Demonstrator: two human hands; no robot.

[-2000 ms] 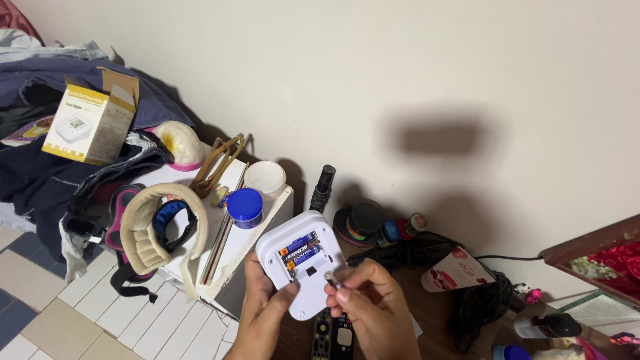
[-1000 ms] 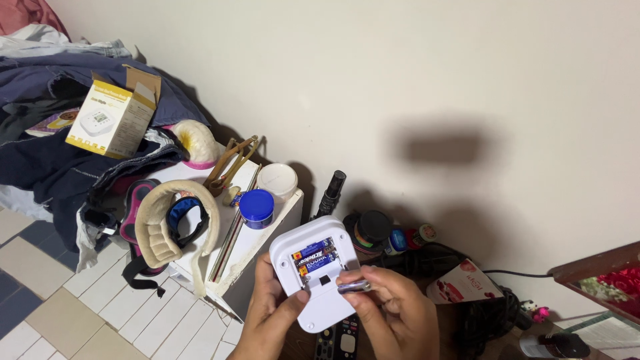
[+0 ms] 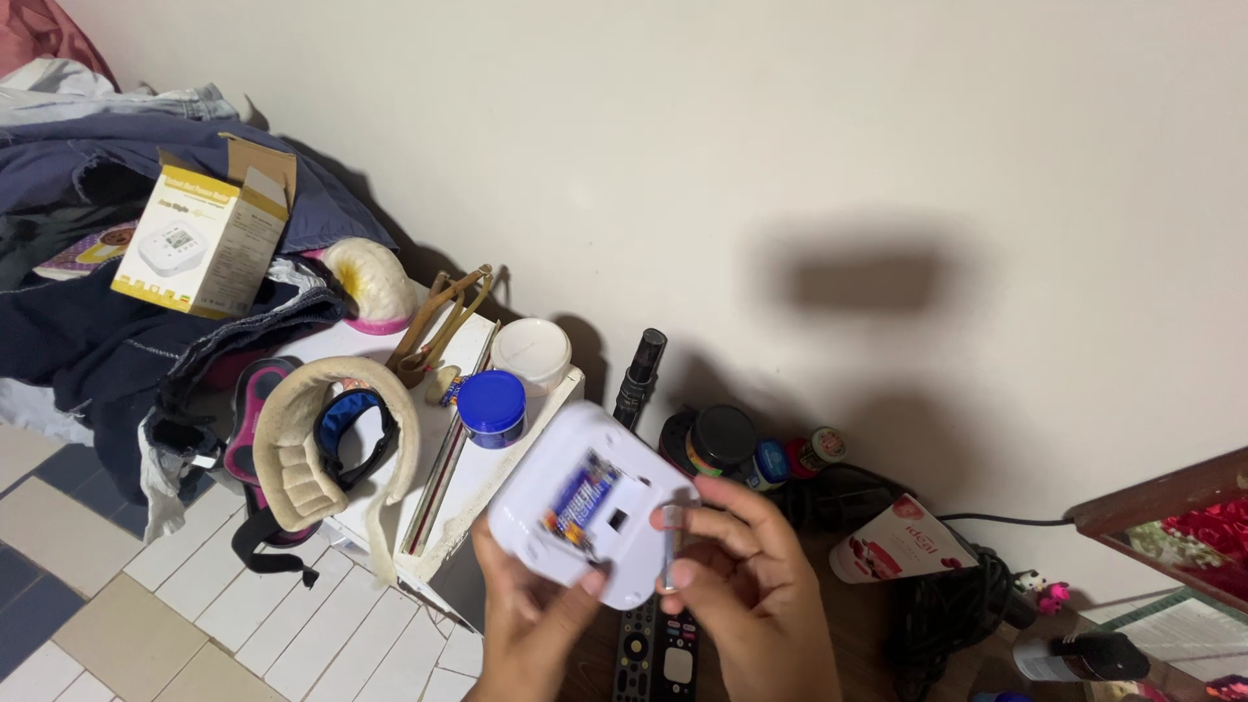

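Observation:
My left hand (image 3: 536,609) grips the lower left edge of a white blood pressure monitor (image 3: 541,478), its underside turned up toward me. The battery compartment is uncovered, and blue batteries (image 3: 585,492) lie side by side in it. Between the thumb and fingers of my right hand (image 3: 746,585) is a small, narrow silvery piece (image 3: 671,546), held beside the monitor's lower right edge; whether it is a battery or the compartment cover I cannot tell.
An opened carton (image 3: 180,249) rests on clothes at the left. A beige padded collar (image 3: 288,468), a blue-lidded jar (image 3: 492,405) and a wooden slingshot (image 3: 439,322) are on a white cabinet. Remote controls (image 3: 639,648) lie beneath my hands, and a paper cup (image 3: 902,546) stands right.
The monitor has tilted in my left hand, its compartment now at a steeper slant. My right hand has turned the small silvery piece from nearly level to nearly upright.

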